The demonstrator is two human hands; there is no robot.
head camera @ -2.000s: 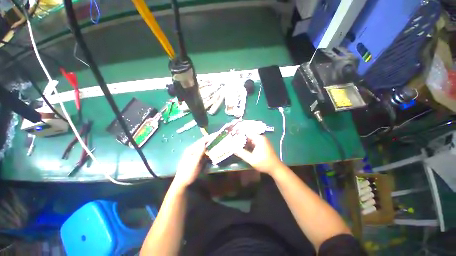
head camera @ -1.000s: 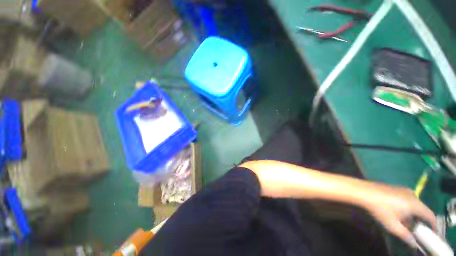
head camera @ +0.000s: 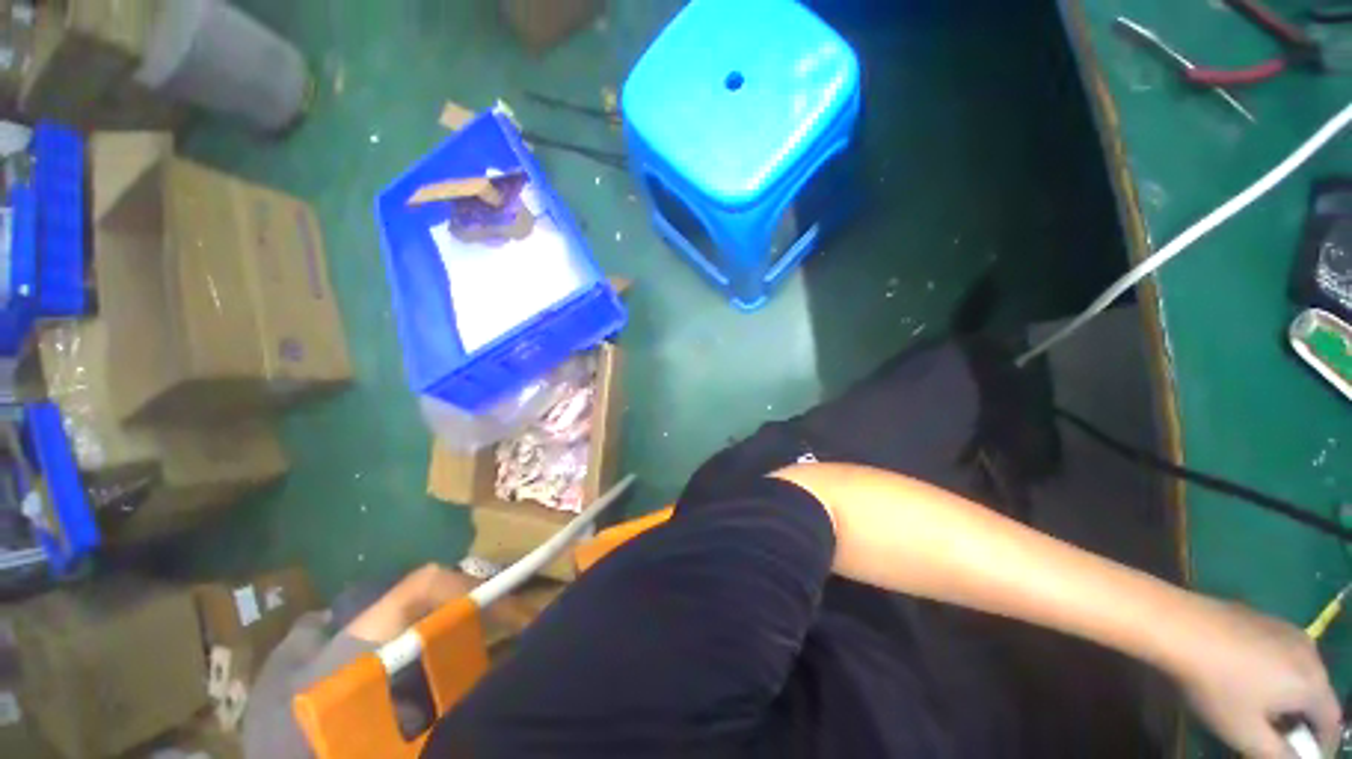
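My left hand (head camera: 1260, 682) is at the lower right edge of the view, over the bench. It is closed around a white piece (head camera: 1302, 738), cut off by the frame edge, so I cannot tell what piece it is. A pale yellow tip (head camera: 1327, 614) shows just beside the hand. A white shell with a green board (head camera: 1324, 349) lies on the green bench (head camera: 1231, 356) at the right edge, next to a dark case (head camera: 1327, 260). My right hand is out of the picture.
A blue stool (head camera: 741, 111) stands by the bench. A blue crate (head camera: 497, 371) sits over a carton of small pieces (head camera: 552, 452). Cartons (head camera: 245, 282) stand left. A person's arm (head camera: 415, 596) shows beside an orange chair part (head camera: 349, 709). Red-handled pliers (head camera: 1238, 71) and a white cable (head camera: 1216, 215) are right.
The view has swung from the bench to the floor at the left. My right hand has left the picture. My left hand has shifted toward the lower right edge, still holding a white piece.
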